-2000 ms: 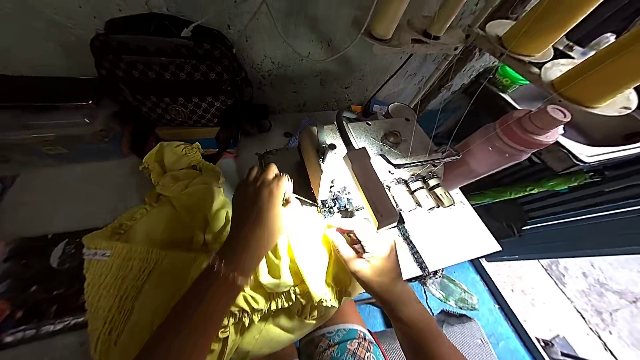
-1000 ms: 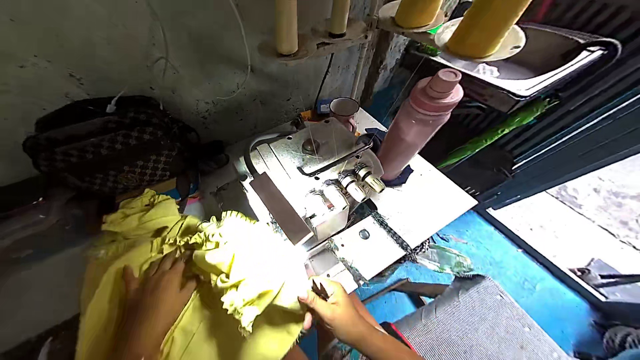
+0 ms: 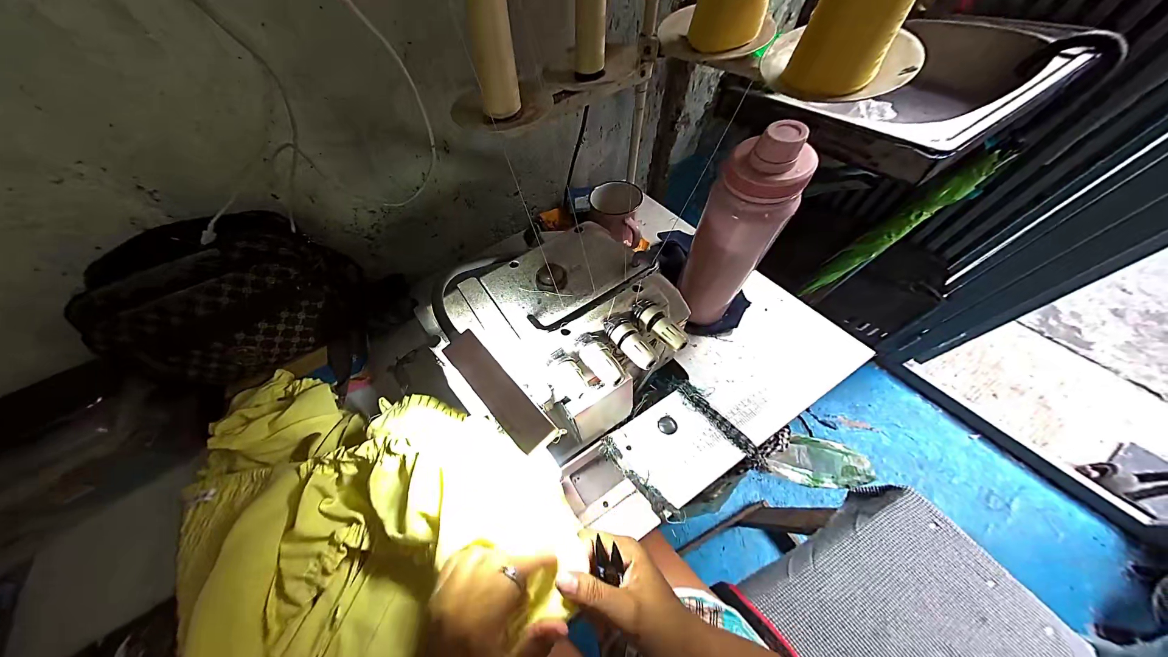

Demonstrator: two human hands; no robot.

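Yellow gathered fabric (image 3: 310, 529) lies over the left of the table and reaches the front of an overlock sewing machine (image 3: 547, 301). My left hand (image 3: 488, 593), wearing a ring, grips the fabric at the bottom centre, in strong lamp light. Close beside it on the right, my right hand (image 3: 630, 593) pinches the fabric edge between thumb and fingers. The dark pointed tips of a small tool, perhaps thread snips (image 3: 607, 558), stick up from this hand; the rest of the tool is hidden.
A pink bottle (image 3: 744, 228) stands behind the machine on the white tabletop (image 3: 776, 356), near a mug (image 3: 616, 201). Thread cones (image 3: 849, 46) are above. A dark patterned bag (image 3: 228, 301) sits at the left by the wall. A grey padded seat (image 3: 912, 584) is at the lower right.
My left hand has moved right across the fabric to meet my right hand. Dark tool tips now show in my right hand. The view has turned.
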